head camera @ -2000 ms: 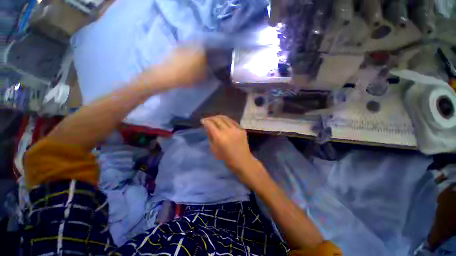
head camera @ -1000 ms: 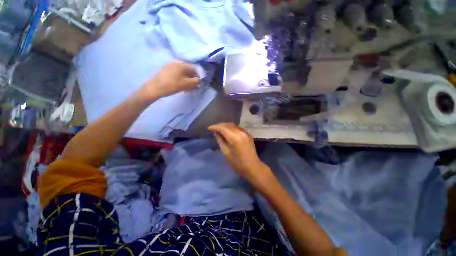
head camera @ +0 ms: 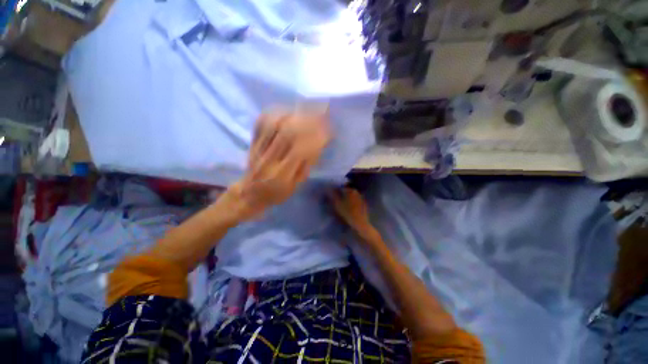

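Observation:
A light blue garment panel (head camera: pixel 177 106) lies spread over the table left of the overlock machine (head camera: pixel 455 64) and covers the bright cloth plate. My left hand (head camera: pixel 288 149) is on top of the panel near its front right part and is blurred. Whether its fingers grip the cloth cannot be told. My right hand (head camera: pixel 348 206) is lower, at the table's front edge by the panel's corner. Its fingertips are dark and blurred, so a grip cannot be made out. The presser foot area is lost in glare.
A white tape roll (head camera: pixel 619 111) lies on a clear plastic bag at the right. A measuring scale (head camera: pixel 511 161) runs along the table edge. Blue cloth (head camera: pixel 511 263) hangs below the edge, and more blue cloth (head camera: pixel 92 263) is heaped at the lower left.
The blue panel now lies spread over the cloth plate and the table's front. My left hand has moved right and down onto it. My right hand has moved slightly right and down.

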